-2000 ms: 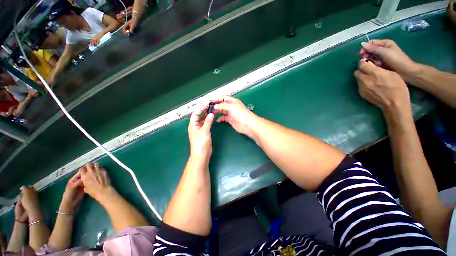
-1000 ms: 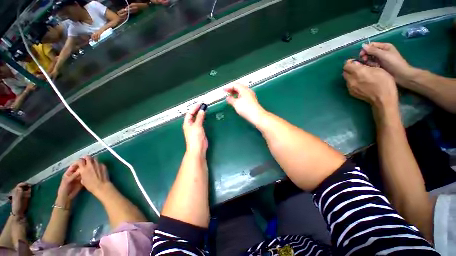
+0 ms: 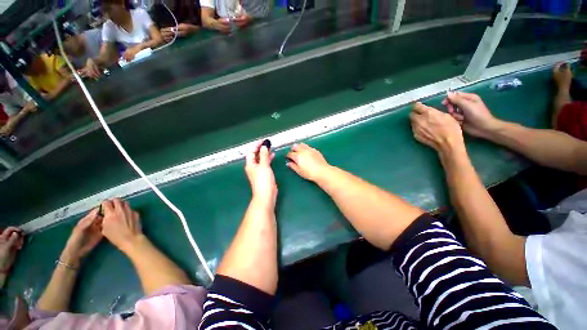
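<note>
My left hand (image 3: 260, 171) holds a small black housing (image 3: 266, 144) upright between thumb and fingers, over the pale edge rail (image 3: 225, 156). My right hand (image 3: 306, 161) is apart from it, a little to the right, low over the green bench top (image 3: 360, 161) with its fingers curled down. Its fingertips are small and blurred, and I cannot tell whether they hold anything.
The conveyor belt (image 3: 212, 122) beyond the rail carries a clear part (image 3: 275, 116) and a dark unit (image 3: 358, 86). A white cable (image 3: 119, 145) hangs across the left. Neighbours' hands work on both sides. A clear plastic bag (image 3: 506, 84) lies far right.
Both hands were together on the black housing, then parted. My right hand has since lowered to the bench. The clear part seen near my hands on the bench no longer shows. The view has shifted.
</note>
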